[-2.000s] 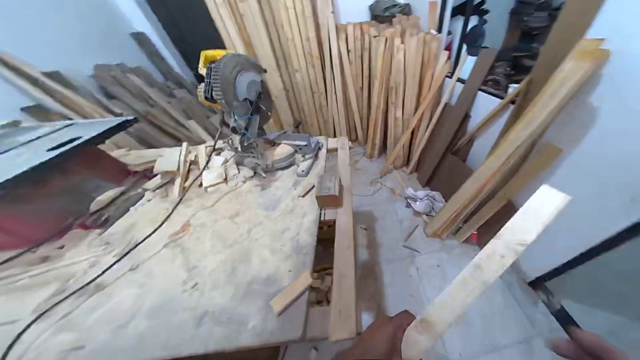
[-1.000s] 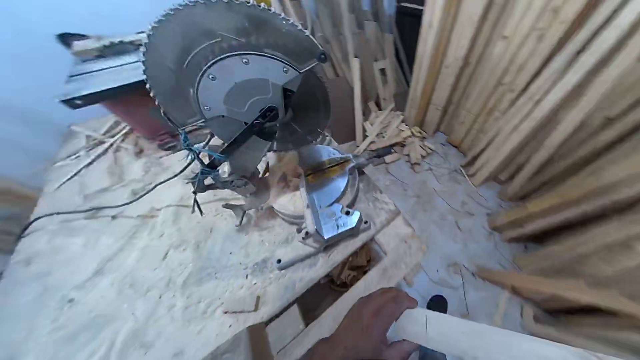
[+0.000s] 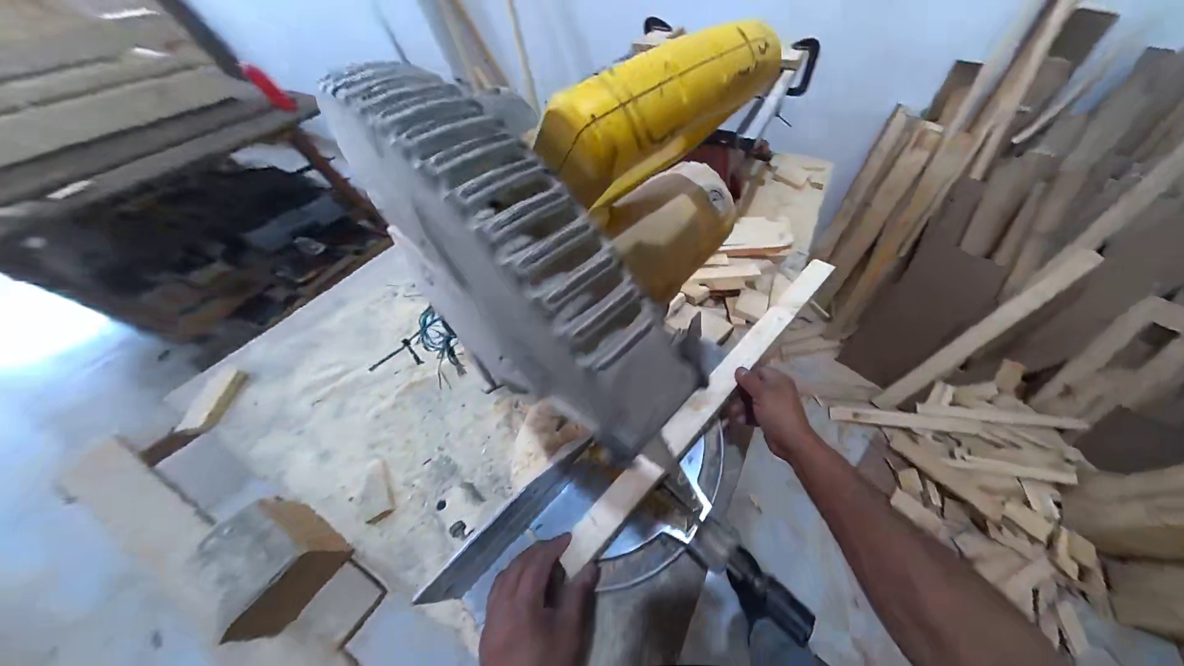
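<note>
A long pale wooden strip (image 3: pixel 721 379) lies across the metal table (image 3: pixel 555 518) of a miter saw, below the saw's grey ribbed guard (image 3: pixel 518 250) and yellow motor housing (image 3: pixel 657 92). Near the strip's lower end, my left hand (image 3: pixel 541 601) grips it with thumb and fingers. My right hand (image 3: pixel 768 407) holds the strip farther along, beyond the guard. The guard's lower end hides part of the blade and sits close over the wood. A black handle (image 3: pixel 768 592) sticks out from the saw's base at the lower right.
Wood blocks (image 3: pixel 277 564) and small offcuts lie on the dusty workbench (image 3: pixel 314 444) at left. More offcuts (image 3: pixel 999 499) are piled on the floor at right, with boards (image 3: pixel 999 203) leaning on the wall. A tangled teal cord (image 3: pixel 435 338) lies behind the saw.
The view has swung round to the saw's other side, now close up. The strip, held out to the right of the bench earlier, now lies across the saw table with both hands on it.
</note>
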